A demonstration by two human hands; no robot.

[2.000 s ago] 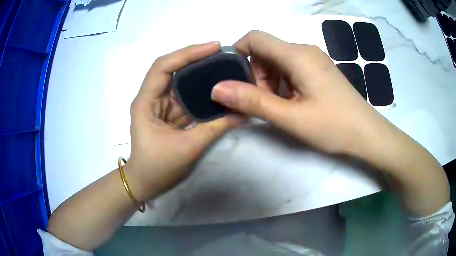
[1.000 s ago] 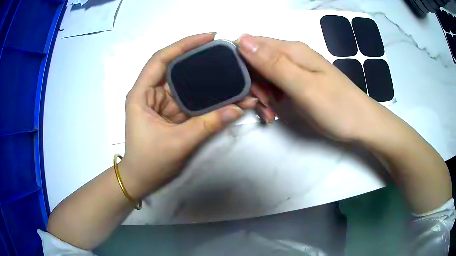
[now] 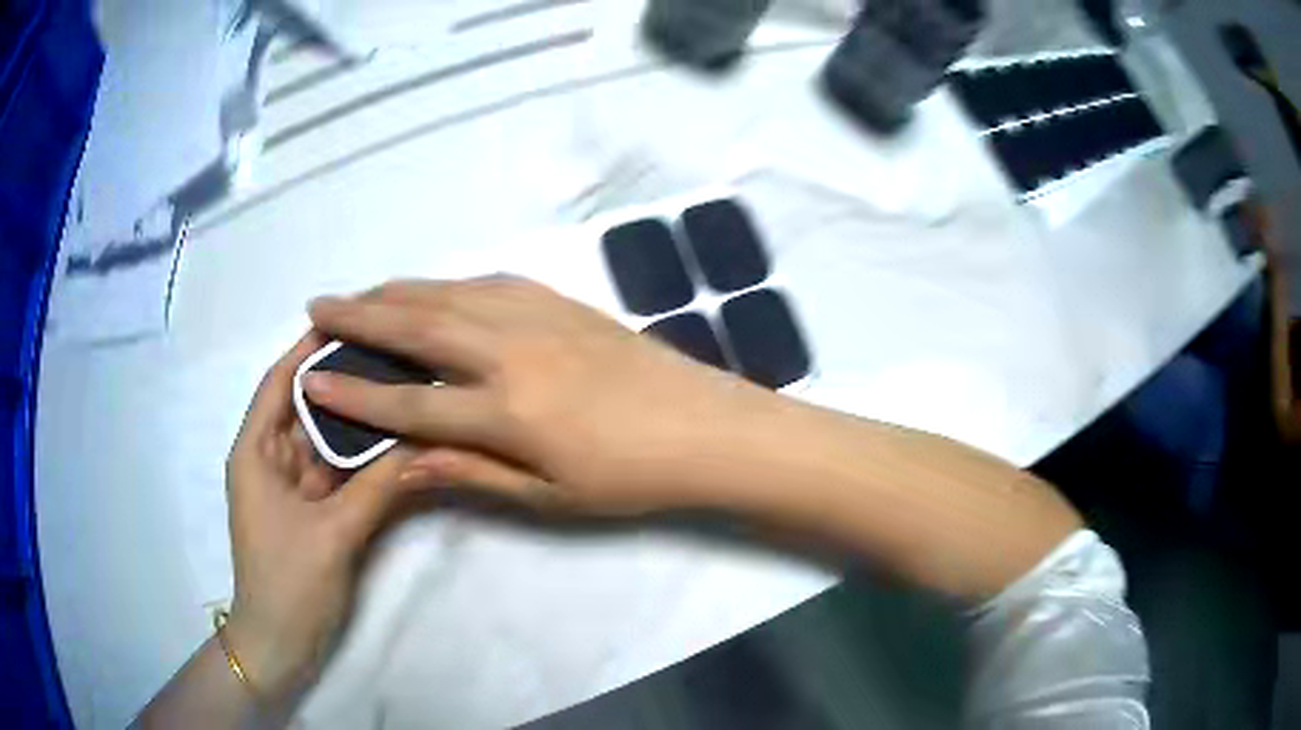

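Note:
A rounded housing (image 3: pixel 350 407) with a black pad on its face and a pale rim sits in my left hand (image 3: pixel 286 521), whose fingers and thumb hold its sides. My right hand (image 3: pixel 528 392) lies over the housing, fingers across the black face, hiding its right part. Several black pads (image 3: pixel 728 245) on a white liner sheet (image 3: pixel 706 304) lie to the right, past my right hand. The lower left pad is partly hidden by my right forearm.
A blue bin (image 3: pixel 32 428) stands at the left edge. White liners (image 3: pixel 121 292) lie at upper left. Dark housings (image 3: pixel 902 57) are stacked at the far side. A full pad sheet (image 3: pixel 1070 121) is at upper right. A person's arm (image 3: pixel 1277 328) shows at the right edge.
The view has swung right, showing more of the far table. My right hand has moved from the housing's edge to over its black face. The rim looked grey before and looks white now.

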